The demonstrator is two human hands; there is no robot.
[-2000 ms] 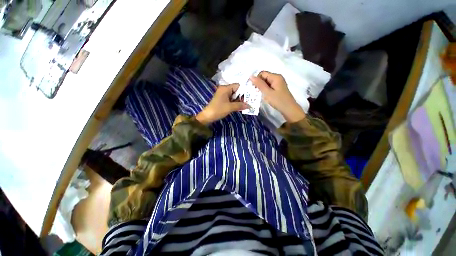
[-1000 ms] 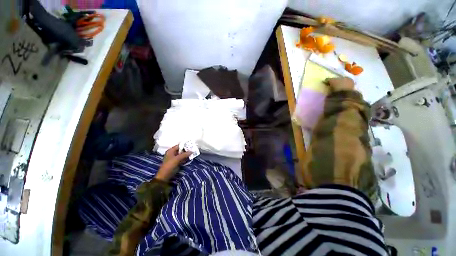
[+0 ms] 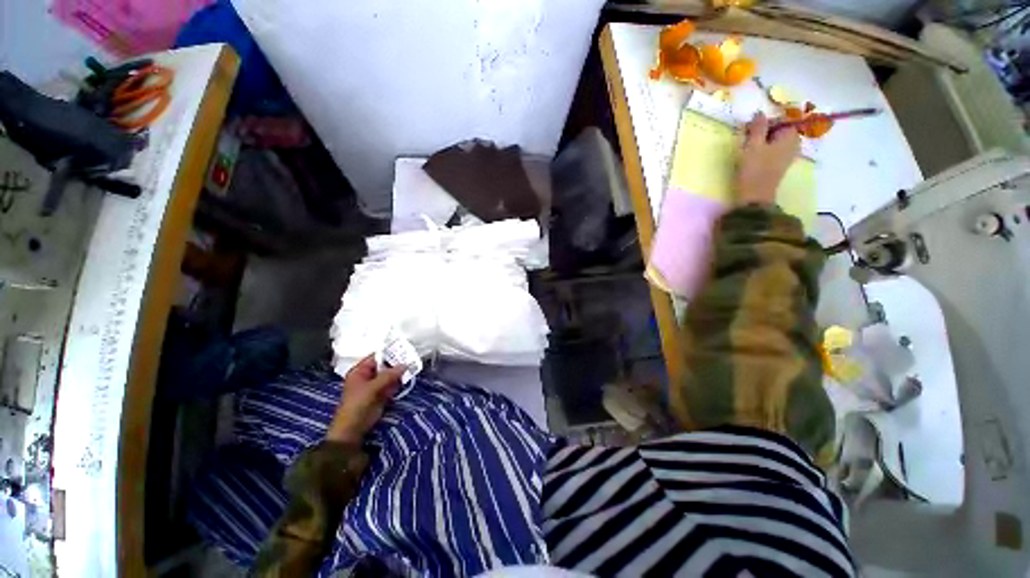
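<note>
My left hand (image 3: 364, 397) pinches a small white printed bundle ticket (image 3: 400, 359) at the near edge of the white bundle. The bundle (image 3: 441, 299) is a thick stack of white pieces with ragged edges, lying on the pale support board (image 3: 514, 387) in front of my lap. My right hand (image 3: 765, 161) is at the right table, closed on a thin dark reddish pen (image 3: 838, 115) over the notepad sheets. The sheets are yellow (image 3: 705, 158) and pink (image 3: 686, 239). The pen points out to the right of the hand.
Orange peel (image 3: 726, 62) lies behind the notepad. A sewing machine (image 3: 971, 243) stands at right. The left table's wooden edge (image 3: 169, 254) runs beside my legs, with orange-handled snips (image 3: 141, 97) at its back. A dark brown cloth scrap (image 3: 486, 178) lies behind the bundle, before a white panel (image 3: 424, 79).
My right hand left the ticket and reached to the notepad, and now holds the pen. My left hand keeps the ticket. The view has turned towards the right table.
</note>
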